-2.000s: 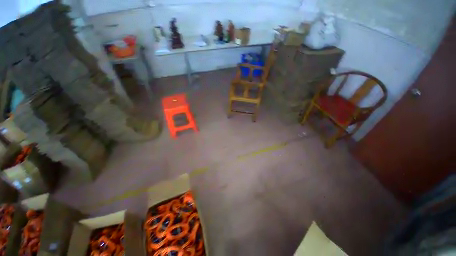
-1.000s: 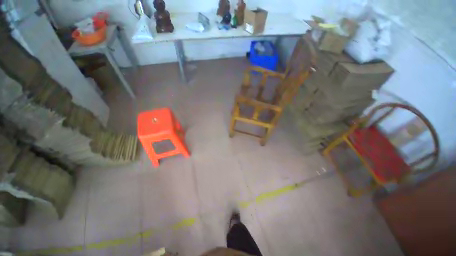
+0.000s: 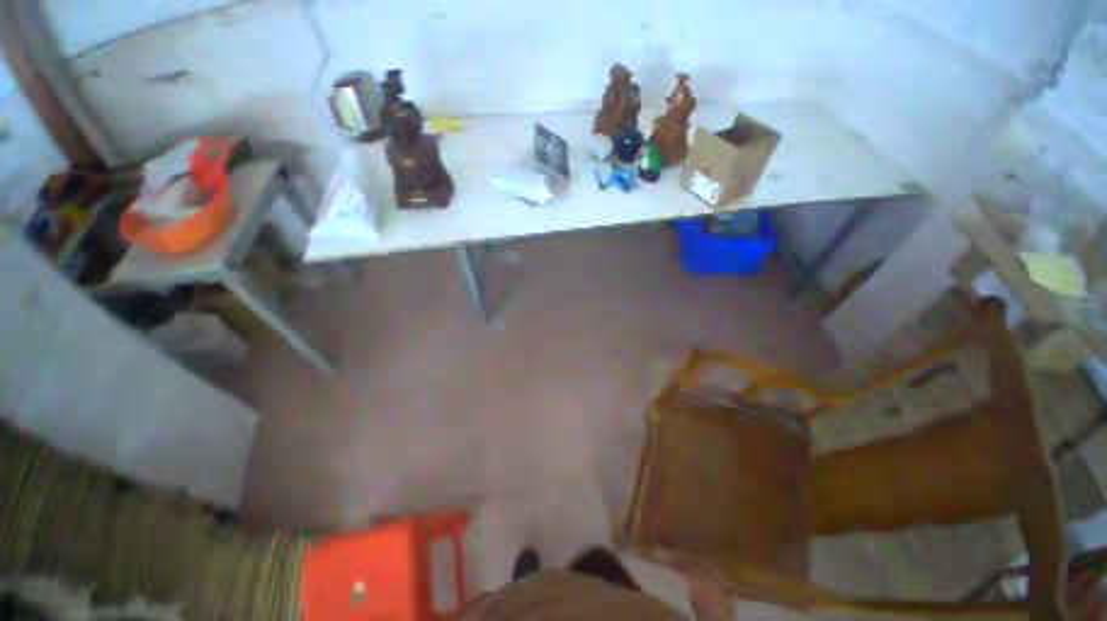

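Note:
My left hand is not in view. A blurred skin-toned patch at the bottom edge, beside my brown clothing, may be part of my right hand; I cannot tell what it does. Nearest in front are a red-orange plastic stool, cut off at the bottom left, and a brown wooden armchair at the right. Beyond them a long white bench stands against the wall. It bears dark figurines, brown figurines, a small open carton and a white bag.
A side table at the left holds an orange basin. A blue bin sits under the bench. Stacked flat cardboard lies at the lower left. Cartons and papers are at the right edge. My shoe tips show at the bottom.
The view has moved forward to the bench. The stool and armchair now lie close at the bottom, and the coil-filled cartons and the red-seated chair have left the picture.

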